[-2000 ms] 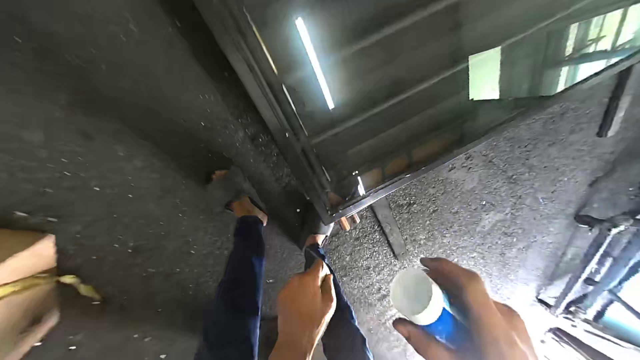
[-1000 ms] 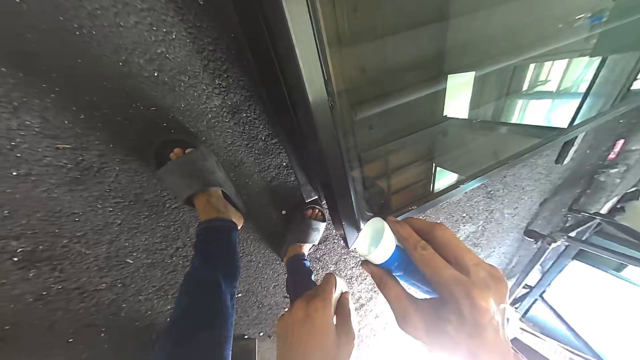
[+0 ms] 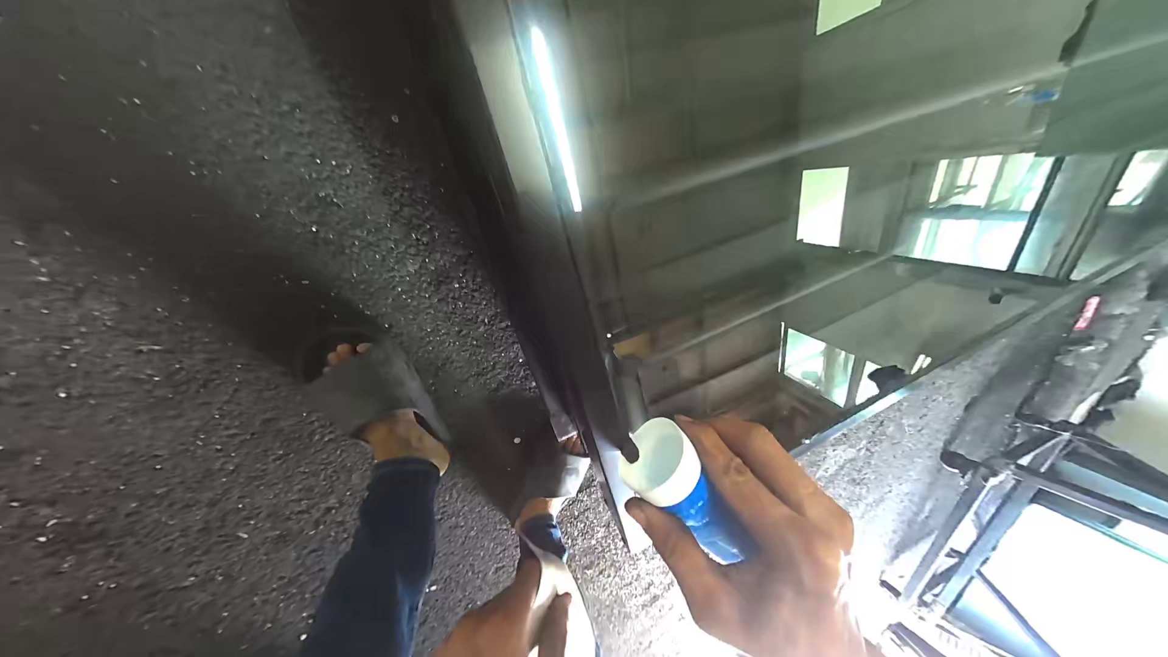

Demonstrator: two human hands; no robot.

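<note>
My right hand [image 3: 766, 538] is closed around a blue cylindrical container [image 3: 707, 520] with a wide white end [image 3: 659, 456], which faces up and left. That white end lies right by the lower corner of a dark-framed glass panel [image 3: 712, 228]; whether they touch I cannot tell. At the bottom, my left hand [image 3: 511, 616] has its fingers closed on a thin, pale strip-like item [image 3: 550, 589], partly hidden and cut off by the picture's lower edge. The panel's dark frame [image 3: 557, 301] runs down to the corner between the feet and my right hand.
Rough dark ground [image 3: 182, 438] speckled with light bits spreads left of the panel. Two feet in dark slip-on sandals [image 3: 365, 392] stand near the frame. A dark metal framework [image 3: 995, 502] stands at the lower right. The glass reflects windows and a bright tube light.
The white end of the container is closer to the panel's corner than two seconds ago. A pale item shows in my left hand. The view has shifted and turned.
</note>
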